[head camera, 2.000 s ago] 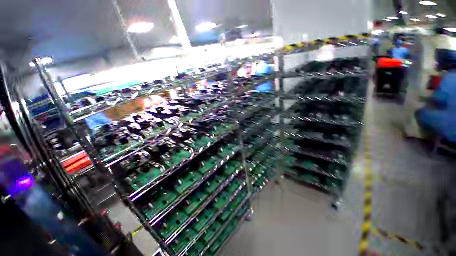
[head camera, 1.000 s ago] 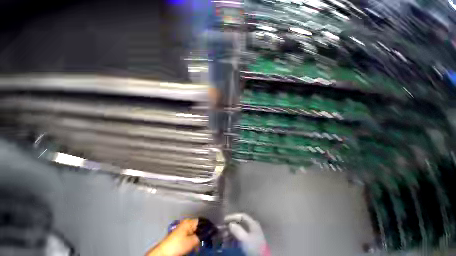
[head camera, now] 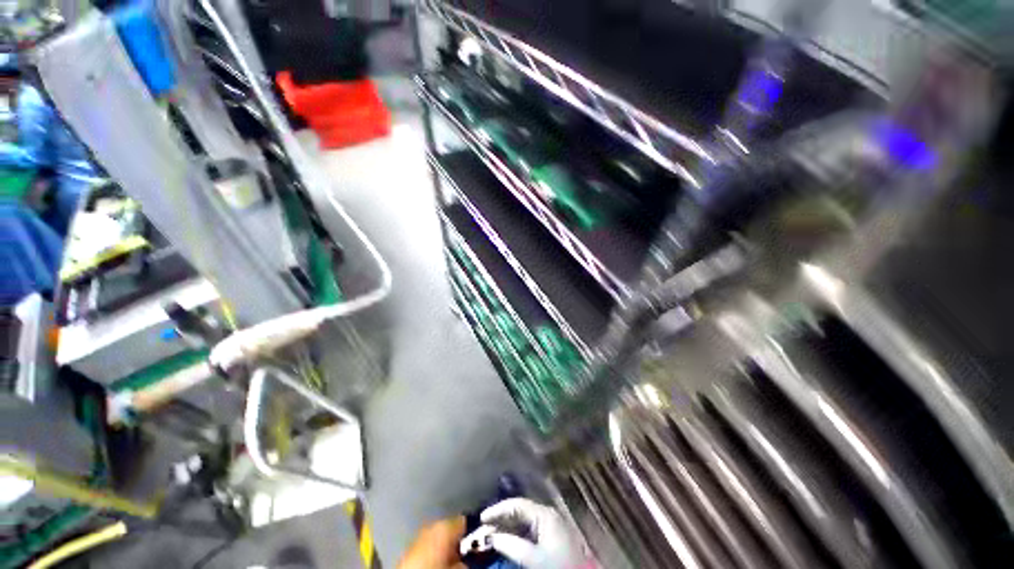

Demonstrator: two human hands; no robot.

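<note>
My left hand [head camera: 434, 547] is bare and sits at the bottom edge, partly cut off. My right hand [head camera: 532, 533] wears a white glove and is close beside it, fingers bent. A small dark thing [head camera: 476, 547] with a pale tip lies between the two hands. It is blurred, and I cannot tell which hand grips it. Ahead, a wire shelf rack [head camera: 523, 183] holds green circuit boards [head camera: 534, 350] on its lower tiers. A dark solid-tier rack [head camera: 712, 445] stands to the right, blurred.
A bent white metal tube frame [head camera: 373, 291] stands at the left, with a low metal seat or plate [head camera: 295, 483] below it. A red tote [head camera: 339, 109] lies on the floor at the top. A person in blue [head camera: 50, 139] is at the far left. A grey aisle floor [head camera: 428, 422] runs between.
The view has swung round from the racks of boards to the aisle, tube frame and red tote. The solid-tier rack has shifted from left to right. Both hands stay low and close together.
</note>
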